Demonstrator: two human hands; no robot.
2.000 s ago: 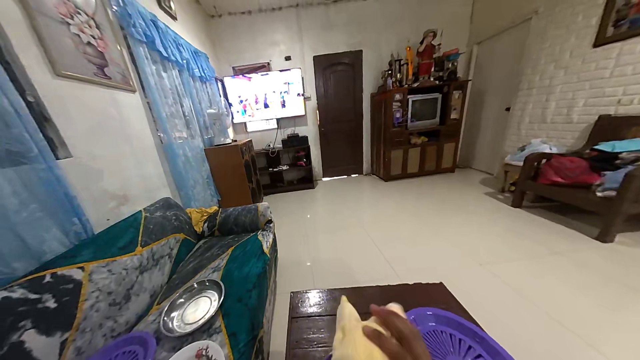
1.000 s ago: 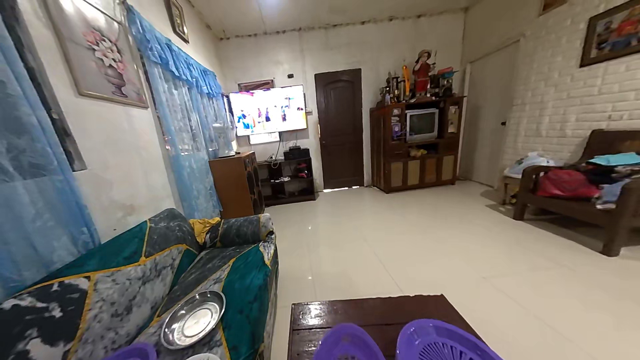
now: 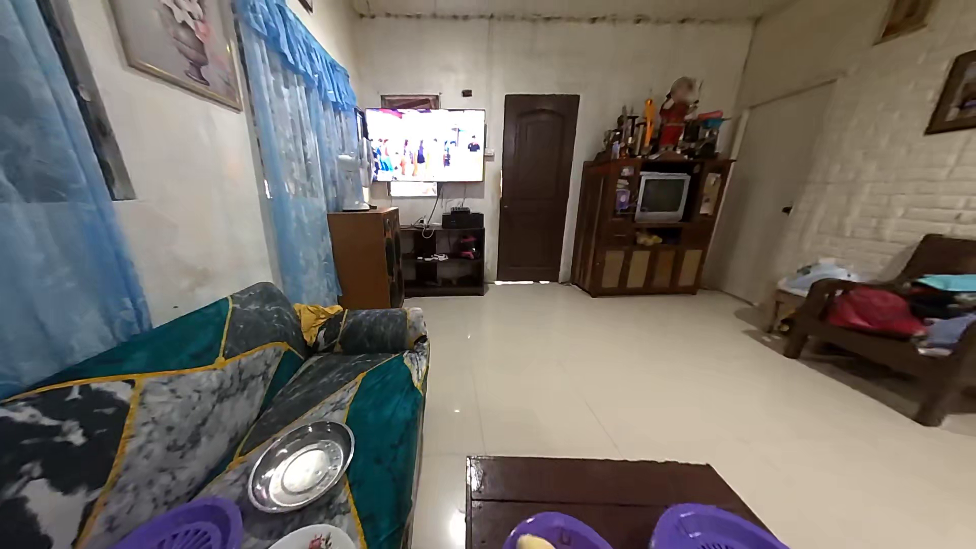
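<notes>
Neither my left hand nor my right hand shows in the head view now. Along the bottom edge, a purple plastic basket [image 3: 576, 528] stands on the dark wooden table [image 3: 595, 480], with part of a pale yellow thing [image 3: 534, 542] in it. A second purple basket [image 3: 709, 526] is to its right on the same table. On the sofa at the left lie a round metal plate [image 3: 302, 467], another purple basket [image 3: 191, 526] and a white dish with a floral pattern [image 3: 313, 538], cut off by the frame's lower edge.
The patterned sofa [image 3: 175, 412] fills the left side. Beyond the table is a pale tiled floor [image 3: 610, 366]. A wooden armchair [image 3: 915, 366] with cloths stands at the right. Cabinets, a lit television [image 3: 425, 145] and a dark door [image 3: 537, 191] are at the back wall.
Two seconds ago a hand was at a pale yellow thing above the table; the hand is now out of view. A pale yellow thing now shows in the nearer-left table basket.
</notes>
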